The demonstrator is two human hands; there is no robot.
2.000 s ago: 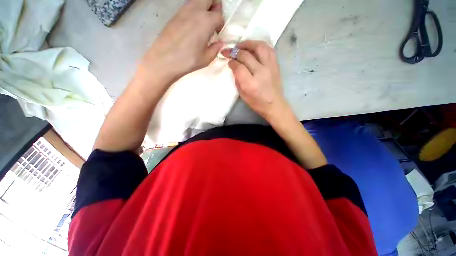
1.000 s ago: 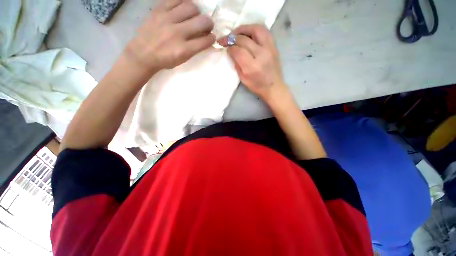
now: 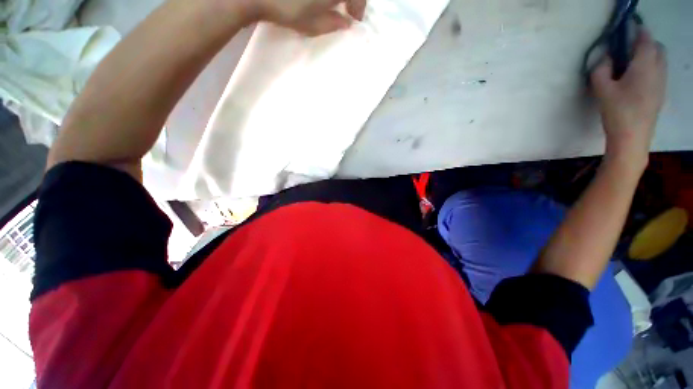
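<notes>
The cream-white garment piece lies on the pale grey table, running from the top edge of the picture to the table's near edge. My left hand is at the top edge, over the upper part of the cloth, partly cut off. Its fingers are curled with the fingertips at the cloth; whether they pinch cloth or thread I cannot tell. My right hand is at the far right, its fingers around the black handles of the tailor's shears. The shears' blades run out of the picture's top.
A pile of cream cloth lies at the upper left. The pale grey table ends in front of me. Below its edge are blue cloth, a yellow object and clutter at the right.
My right hand has left the cloth, moved far right and taken hold of the shears. My left hand has moved up, and more of the cream-white piece shows.
</notes>
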